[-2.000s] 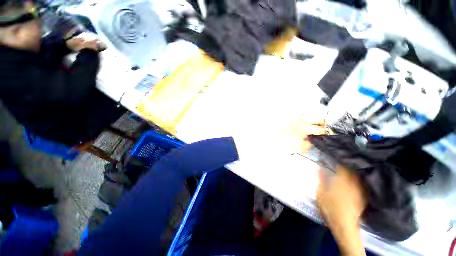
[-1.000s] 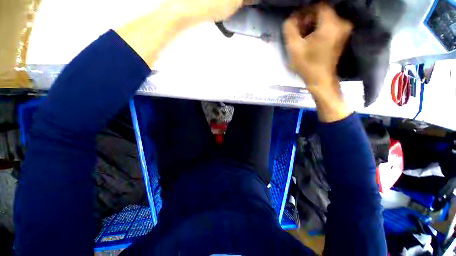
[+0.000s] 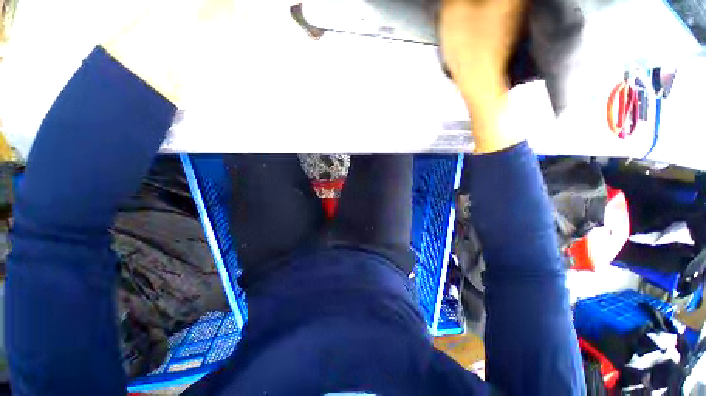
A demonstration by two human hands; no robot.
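Dark garment cloth [image 3: 553, 42] lies at the top right of the white table [image 3: 310, 100], cut off by the upper edge. My right hand [image 3: 478, 39] is at the cloth's left side, blurred, its fingers cut off or hidden, so its grip cannot be told. My left forearm reaches up at the upper left, washed out by glare. My left hand is not visible at the top edge. A thin dark line, perhaps thread [image 3: 375, 35], runs across the table between my arms.
Red-handled snips [image 3: 622, 108] hang at the table's right front edge. Blue mesh crates [image 3: 213, 232] stand beside my legs, with dark cloth [image 3: 166, 255] at the left. A blue-framed panel [image 3: 693, 19] is at the upper right corner. More blue crates and dark pieces lie at the lower right.
The view has swung from the machine and a neighbouring worker down to my lap. Since one second ago, the cloth and my right hand sit higher in view, and my left hand has left view.
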